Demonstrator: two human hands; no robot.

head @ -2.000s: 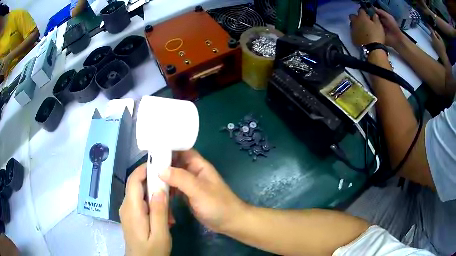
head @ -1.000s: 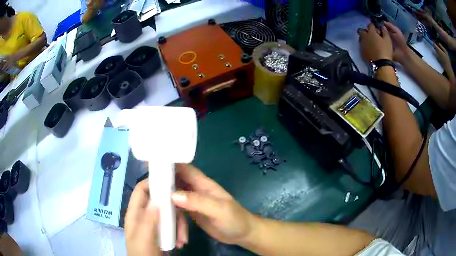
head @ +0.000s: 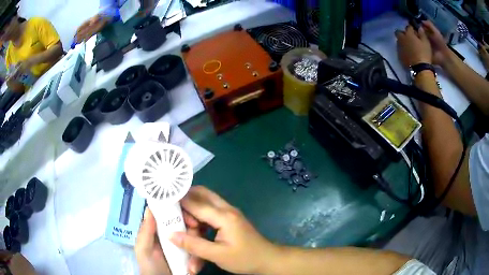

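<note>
A white handheld fan (head: pixel 166 174) is held upright, tilted slightly, with its round slotted face towards me. My right hand (head: pixel 217 231) grips its handle from the right, thumb on the handle's front. My left hand (head: pixel 146 241) is on the handle's left side, partly hidden behind it and cut off by the bottom edge. A pale blue retail box (head: pixel 119 215) with a dark fan picture lies on the white paper behind the fan, its end flap open; the fan head covers part of it.
Small dark parts (head: pixel 292 167) lie on the green mat (head: pixel 252 198). Behind are a red-brown box (head: pixel 230 75), a tub of screws (head: pixel 298 96) and a black soldering station (head: pixel 348 129). Dark cups (head: pixel 147 99) stand at left. Another person's arms (head: pixel 434 118) are at right.
The fan has turned from its side so that its slotted face now shows, and it has lowered slightly. Both hands still hold the handle. The view has shifted, moving the bench things right in the picture.
</note>
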